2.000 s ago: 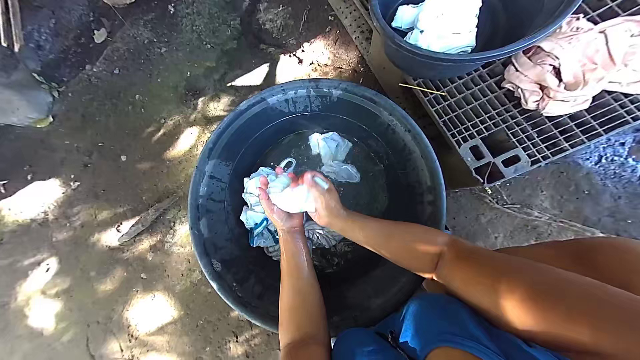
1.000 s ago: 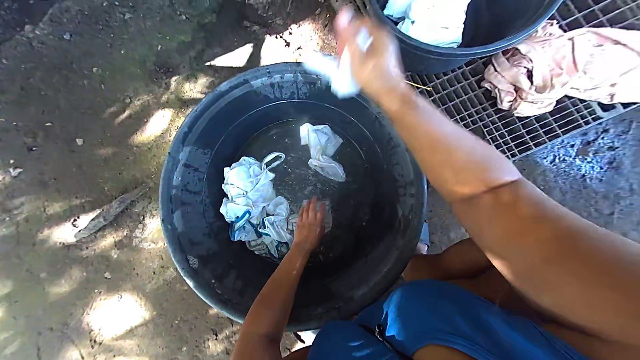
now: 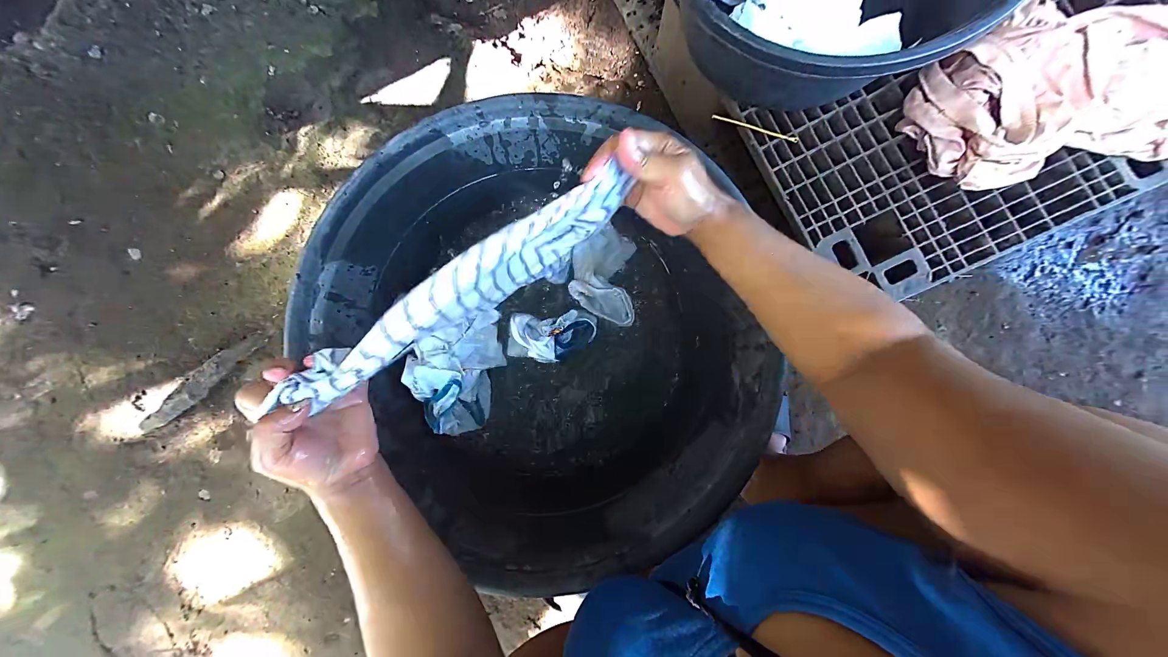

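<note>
A wet white cloth with grey-blue stripes (image 3: 484,274) stretches diagonally over a big black plastic basin (image 3: 534,570). Its lower left end is gripped by my left hand (image 3: 319,429), at the basin's left rim. My right hand (image 3: 662,182) grips the upper right end, above the far right part of the basin. Beneath the cloth, wet white and blue cloths (image 3: 452,383) lie in the basin. A small white cloth with a dark blue part (image 3: 552,336) and a pale cloth piece (image 3: 602,283) lie to their right.
A smaller black tub (image 3: 794,78) holding white cloth (image 3: 821,27) stands at the upper right on a grey plastic grid pallet (image 3: 839,173). Crumpled pink cloth (image 3: 1013,100) lies on the pallet beside it. A piece of wood (image 3: 201,383) lies on the ground left of the basin.
My right hand, raised near the smaller tub one second ago, is back over the big basin. My left hand has come up from the cloths in the basin. Both now hold the striped cloth stretched out.
</note>
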